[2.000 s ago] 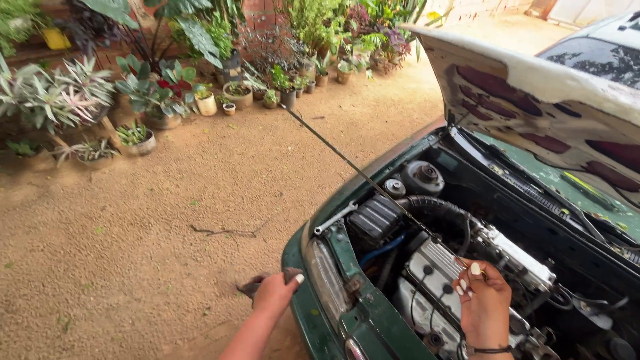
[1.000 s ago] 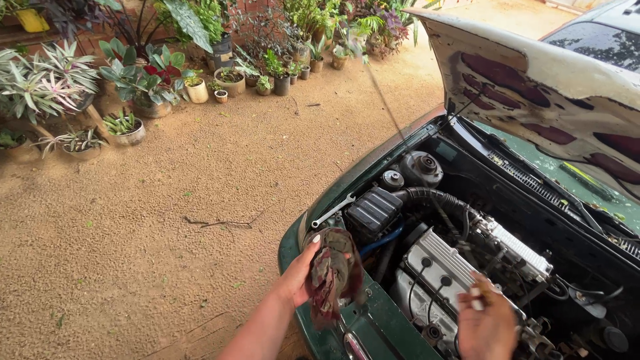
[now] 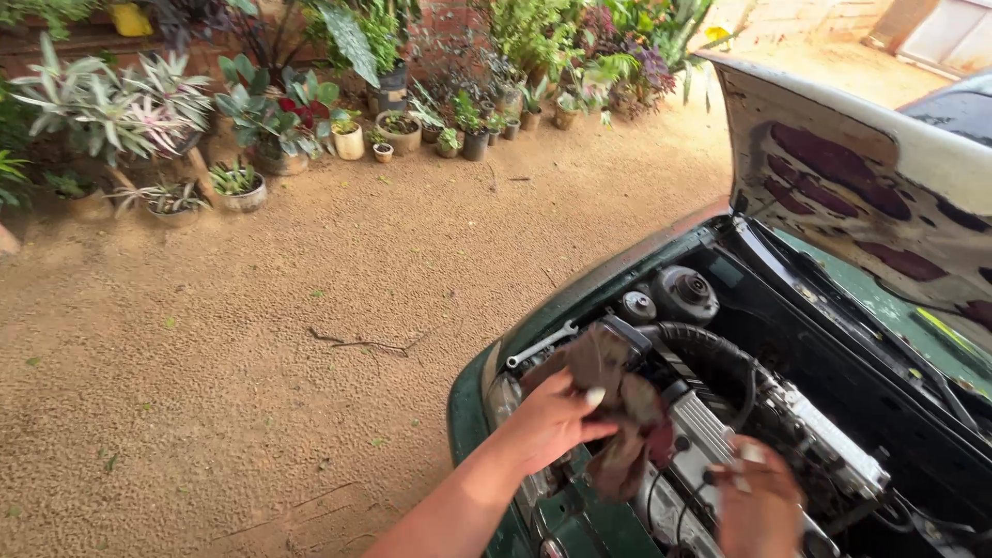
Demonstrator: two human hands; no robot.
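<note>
My left hand (image 3: 554, 426) holds a crumpled, stained brown and dark red rag (image 3: 620, 411) over the front of the engine bay, its cloth spread beyond the fingers. To the right, above the ribbed metal engine cover (image 3: 701, 434), my right hand (image 3: 756, 492) is blurred, with thumb and fingers pinched together. A small end of the dipstick seems to show at those fingertips; its long thin rod cannot be made out against the engine and rag. A combination wrench (image 3: 542, 345) lies on the car's front edge, beside the black box that the rag partly covers.
The green car's hood (image 3: 837, 155) stands raised at the right. A black ribbed hose (image 3: 697, 337) and a strut tower (image 3: 686, 294) are behind the rag. Potted plants (image 3: 399, 132) line the brick wall; a twig (image 3: 360, 342) lies on the gravelly ground.
My left hand has brought the rag from beside the front bumper to over the engine bay. The long rod, plain in my right hand two seconds ago, is now hard to see.
</note>
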